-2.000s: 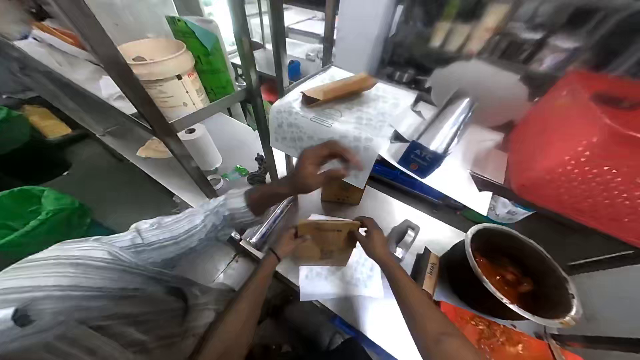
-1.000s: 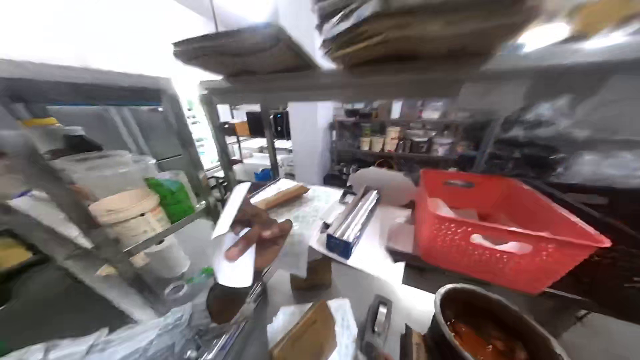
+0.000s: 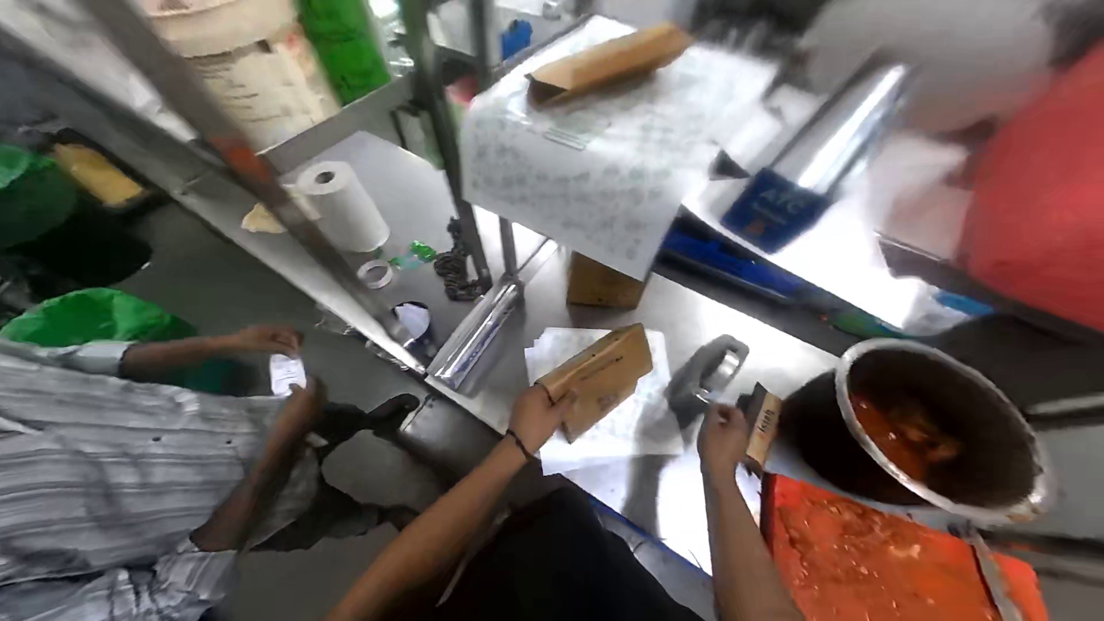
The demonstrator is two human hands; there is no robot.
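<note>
My left hand [image 3: 536,417] holds the lower left end of a folded brown cardboard packet [image 3: 604,379], tilted above white printed paper sheets [image 3: 660,431] on the steel counter. My right hand [image 3: 723,431] is at the near end of a tape dispenser [image 3: 724,369]; blur hides whether it grips it. Just right of that hand stands a small narrow carton [image 3: 763,424] bearing writing. A large metal pot [image 3: 849,379] with red sauce and pieces stands further right, behind a red cutting board [image 3: 880,552] smeared with sauce, a knife [image 3: 992,573] lying on it.
A co-worker in a striped shirt [image 3: 129,448] holds a small white slip [image 3: 287,374] at left. Foil rolls [image 3: 476,335], a boxed foil roll [image 3: 776,207], a paper roll [image 3: 343,205], printed wrapping paper [image 3: 586,172], shelf posts [image 3: 448,129] and a red crate [image 3: 1048,190] surround the counter.
Two seconds ago both my hands held the brown packet; now only my left does, and my right is by the tape dispenser. The co-worker's hand has withdrawn from over the counter to the left.
</note>
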